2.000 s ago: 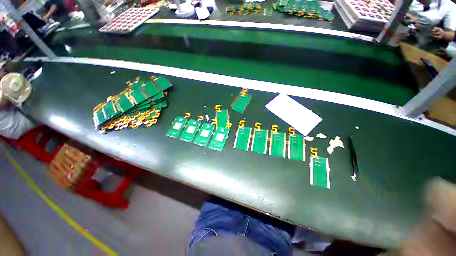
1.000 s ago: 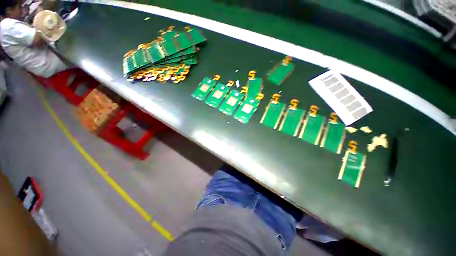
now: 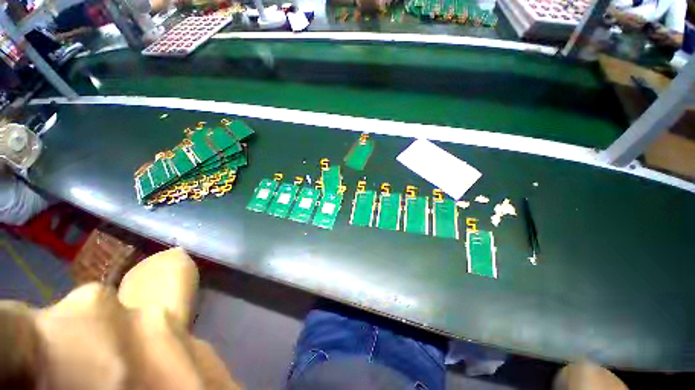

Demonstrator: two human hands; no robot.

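Observation:
My left hand (image 3: 114, 327) is large and blurred at the lower left, in front of the bench edge; whether it holds anything cannot be told. Only a small part of my right hand (image 3: 588, 376) shows at the bottom edge on the right. Several green circuit boards (image 3: 389, 212) with orange flex tails lie side by side on the dark-green bench. A lone board (image 3: 482, 254) lies to their right. Other boards with pale squares (image 3: 283, 200) lie to their left. Black tweezers (image 3: 530, 225) lie untouched at the right.
A fanned board stack (image 3: 190, 161) lies at the left. A white sheet (image 3: 440, 167), cream scraps (image 3: 503, 210) and a single board (image 3: 358, 154) lie towards the white rail (image 3: 335, 119). Beyond is the green belt (image 3: 343, 80). Another person's sleeve (image 3: 19, 190) shows at the far left.
My left hand has come into view large at the lower left. My right hand has dropped almost out of the picture. The camera view has swung; the sheet now shows plain white.

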